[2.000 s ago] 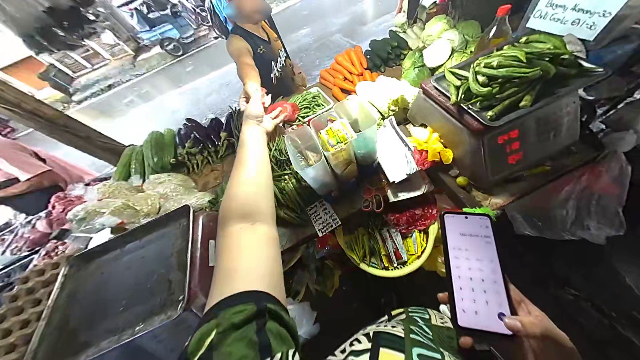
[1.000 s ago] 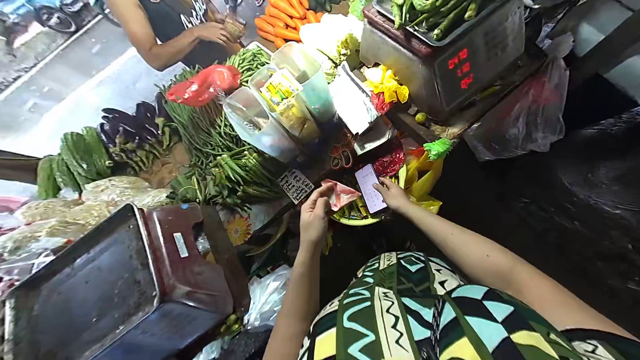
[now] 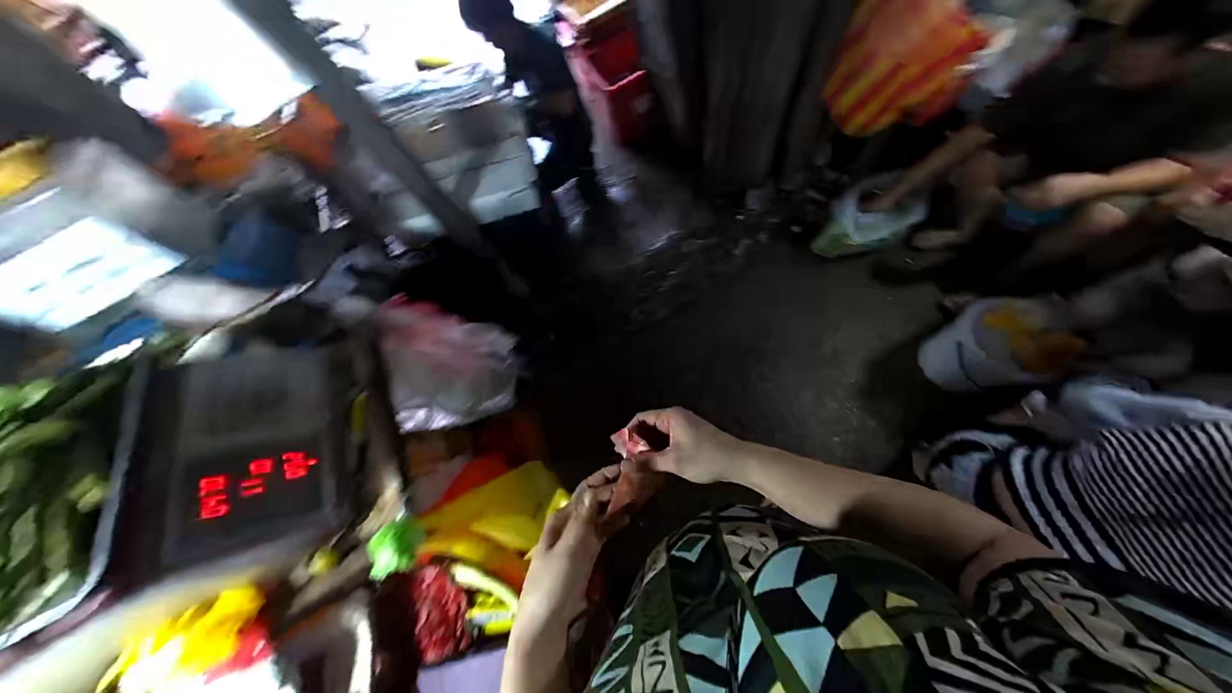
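Observation:
Near the middle of the head view, my left hand and my right hand meet in front of my patterned shirt. My right thumb and fingers pinch a small reddish piece of paper, perhaps a banknote. A brownish-red folded piece lies between both hands, with my left fingers around its edge; blur hides just what it is. Left of the hands are yellow plastic bags and a bright green plastic bundle. The phone seen before is not clearly visible.
A digital scale with red digits stands at left, green vegetables beside it. Clear and pink plastic bags hang by the stall. People sit or crouch at right, near a white bucket; one wears a striped garment.
The view has swung far to the right. My left hand, stretched toward a person two seconds ago, is now close to my body beside my right hand. The phone has left my right hand.

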